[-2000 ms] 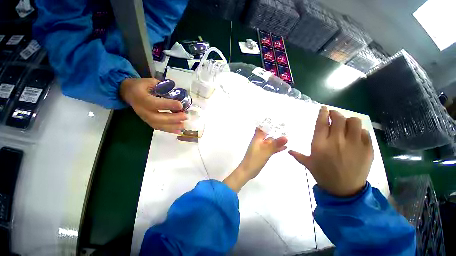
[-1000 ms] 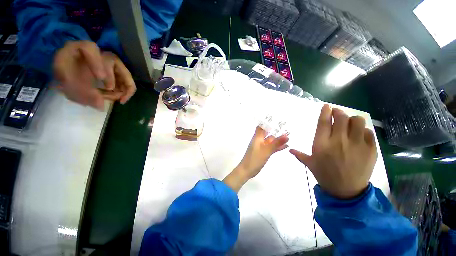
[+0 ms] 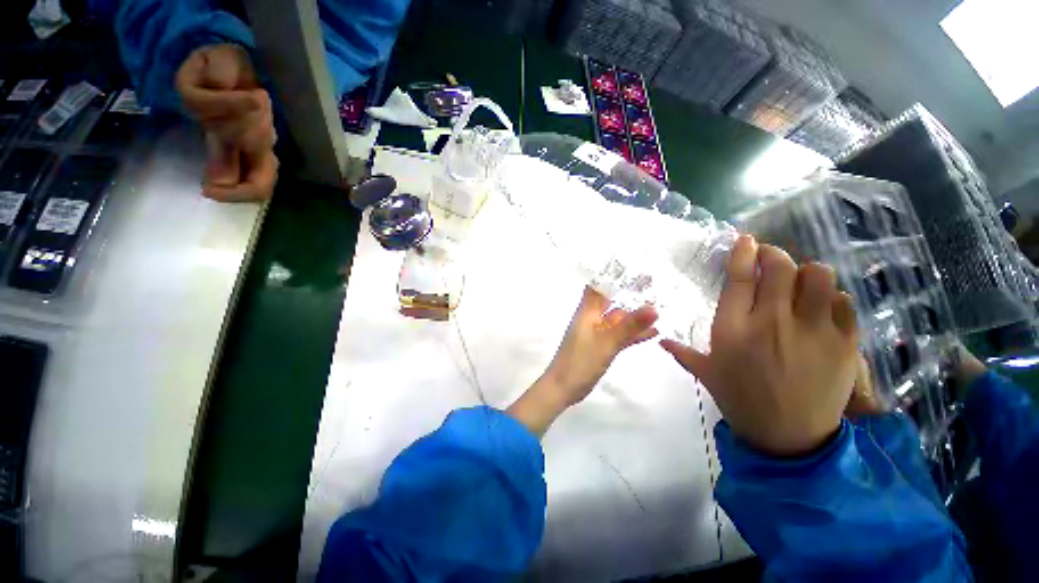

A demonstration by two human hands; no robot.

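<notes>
My left hand (image 3: 590, 351) is low over the white board (image 3: 399, 399), thumb and fingers spread beside a small, clear, shiny thing (image 3: 621, 282); glare hides whether it is held. My right hand (image 3: 786, 342) is raised at the right, fingers bent and thumb apart, with nothing seen between them. A large clear ribbed bottle (image 3: 604, 171) lies along the board's back edge. A dispenser bottle with a silver top (image 3: 401, 221) stands at the left beside a round shiny lid (image 3: 374, 191). A whitish bottle with a bent spout (image 3: 461, 188) is behind it.
Another person's hand (image 3: 234, 125) is beside the post (image 3: 299, 91). Blue sleeves (image 3: 1003, 421) at the right are by a clear tray of dark parts (image 3: 889, 273). Pink-red and black parts (image 3: 624, 114) lie behind. Phones with labels (image 3: 63, 211) are at far left. Tray stacks (image 3: 934, 216) are at right.
The other person's hand has let go of the silver-topped bottle and lid and moved left. A clear tray and blue sleeves have come in at the right behind my right hand. My hands have hardly moved.
</notes>
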